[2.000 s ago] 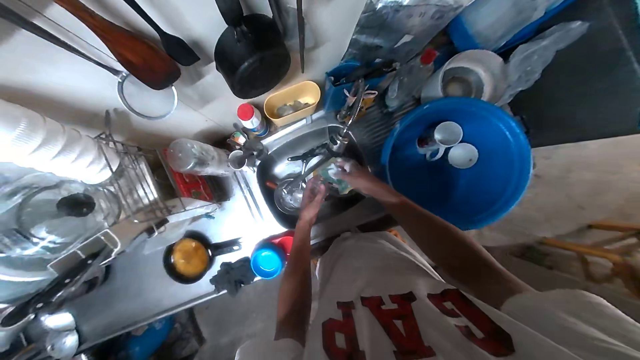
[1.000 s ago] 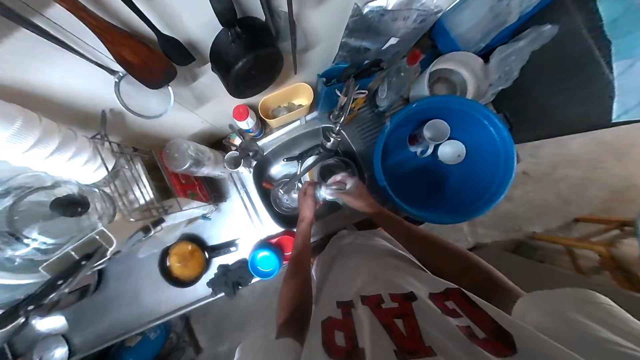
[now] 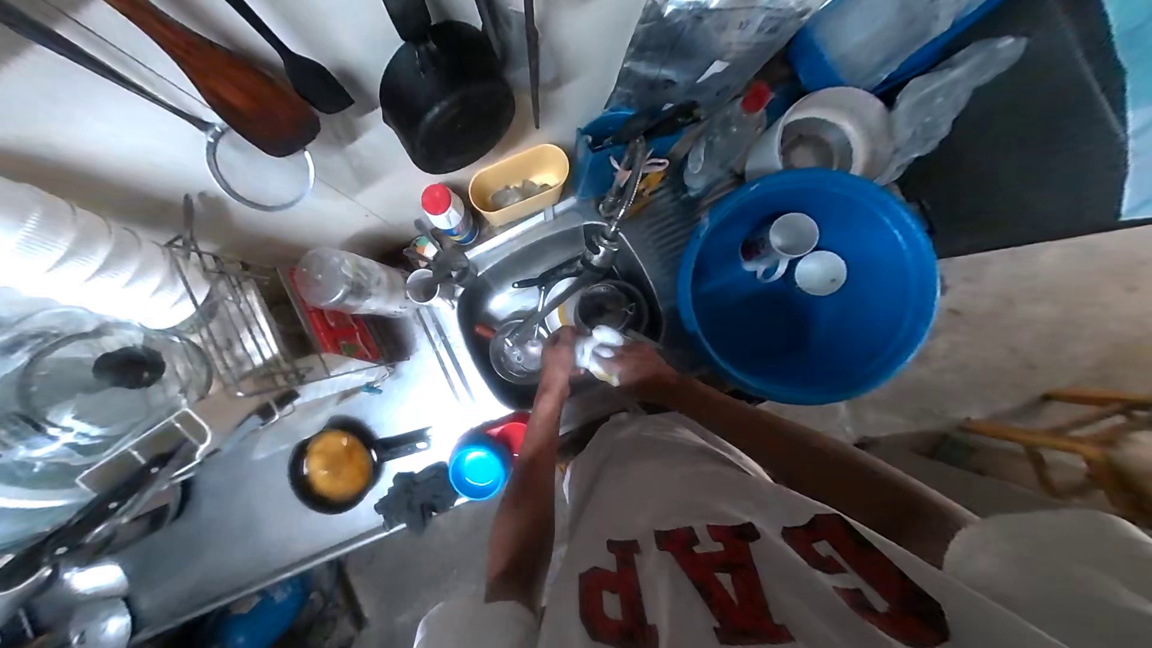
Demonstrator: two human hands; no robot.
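Observation:
Over the near edge of the steel sink (image 3: 486, 292), my left hand (image 3: 560, 354) and my right hand (image 3: 641, 367) meet around a small white item (image 3: 598, 351), blurred and partly covered by fingers. It looks foamy; its kind cannot be told. My right hand is closed on it. My left hand touches its left side, and its exact grip is hidden. Beneath and beyond my hands lie a strainer or clear bowl (image 3: 515, 353), a dark pan (image 3: 612, 306) and utensils in the sink. The faucet (image 3: 601, 245) reaches over the sink's back edge.
Right of the sink stands a blue basin (image 3: 810, 360) with several white cups (image 3: 820, 273). A frying pan with yellow content (image 3: 337, 465), a blue cup (image 3: 479, 468) and a black cloth (image 3: 416, 498) are on the left. A yellow container (image 3: 519, 184) and red-capped bottle (image 3: 448, 214) line the back.
Two seconds ago my hands were farther apart around a clear, shiny item; now they are closer together around a white one. Cups and pans elsewhere have stayed in place.

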